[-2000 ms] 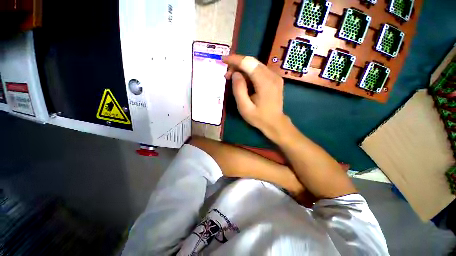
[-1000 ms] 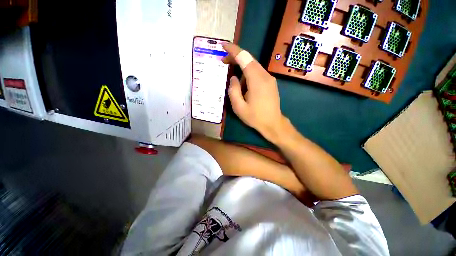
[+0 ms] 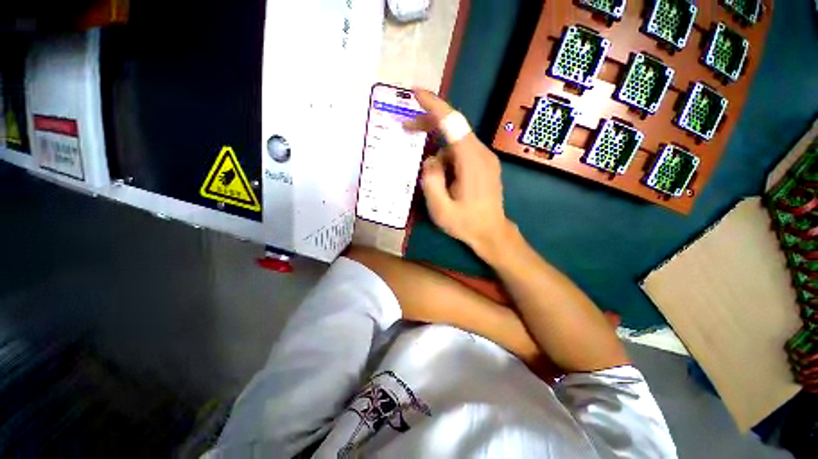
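Note:
A smartphone [image 3: 390, 170] with a bright white screen, a blue bar and lines of text lies flat on the pale ledge beside the white machine. My right hand [image 3: 466, 184] is over its upper right edge, index finger extended over the top of the screen, thumb apart. A white band wraps the index finger. The hand holds nothing; whether the fingertip touches the glass is unclear. My left forearm [image 3: 439, 291] crosses my body, and the left hand is hidden behind my right arm.
An orange-brown fixture [image 3: 587, 111] with green boards in its pockets lies on the green mat [image 3: 556, 215]. Tan cardboard [image 3: 717, 305] and green-red board assemblies [image 3: 794, 260] are at right. The white machine [image 3: 314, 116] has a silver button [image 3: 279, 149] and red knob [image 3: 275, 264].
The view has shifted, so the machine, phone and fixture appear lower. The phone screen went from mostly blank to lines of text. My right hand stays by the phone's top edge.

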